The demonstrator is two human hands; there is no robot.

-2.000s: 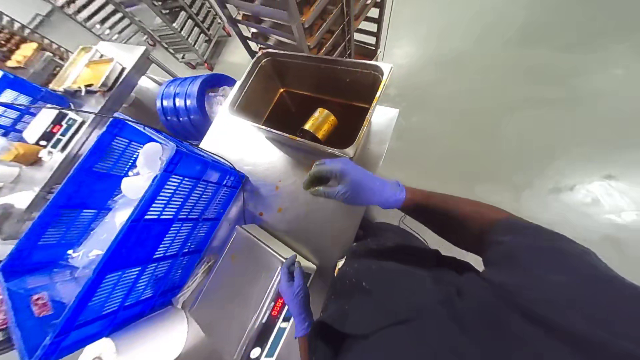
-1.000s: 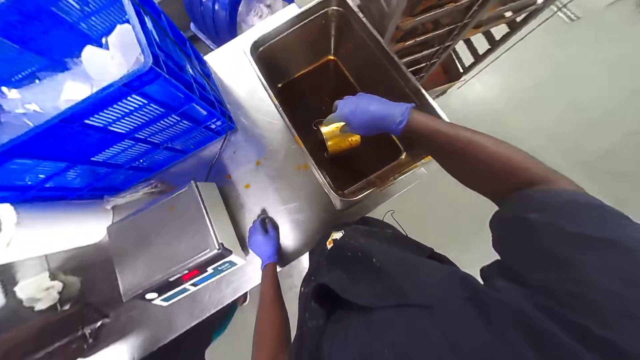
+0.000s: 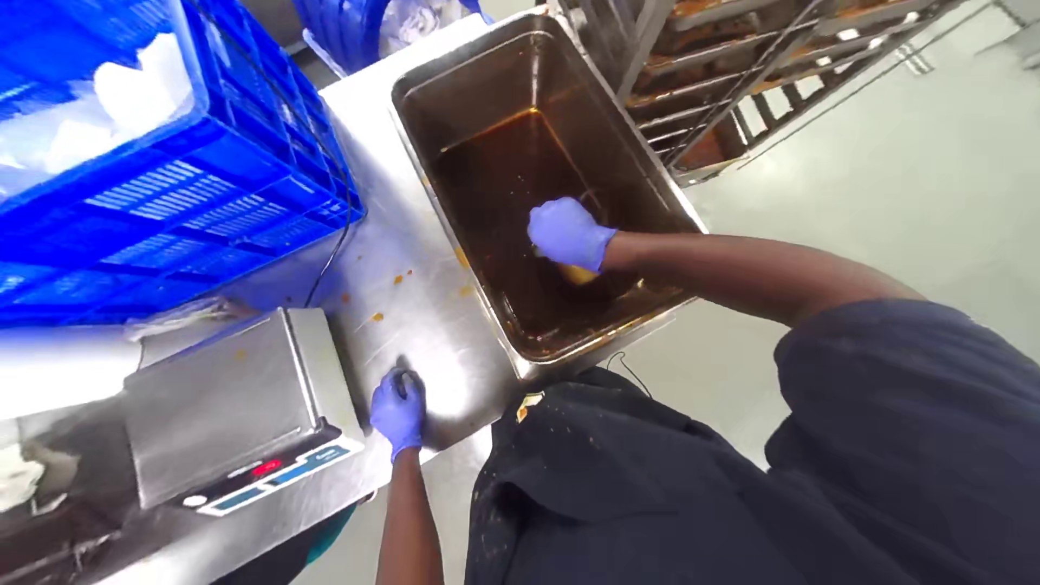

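Observation:
My right hand (image 3: 571,234), in a purple glove, is down inside a deep rectangular steel pan (image 3: 443,203) that holds dark brown liquid (image 3: 496,187). It grips a gold-coloured metal cup (image 3: 578,275), mostly hidden under the hand and partly in the liquid. My left hand (image 3: 399,409), gloved alike, rests on the steel table (image 3: 439,341) near its front edge, right of a digital scale (image 3: 219,398). Its fingers are curled and a dark spot shows at the fingertips; whether it holds anything is unclear.
A blue plastic crate (image 3: 244,195) with clear plastic bags or cups stands at the left, behind the scale. Blue round containers (image 3: 349,32) are at the back. A metal rack (image 3: 731,65) stands behind the pan at the right. A cable (image 3: 331,260) hangs beside the crate. Orange drips spot the table.
The cup stood in the pan, out of my right hand, two seconds ago; the hand then took hold of it and has lowered it into the liquid. My left hand has moved from the scale onto the table.

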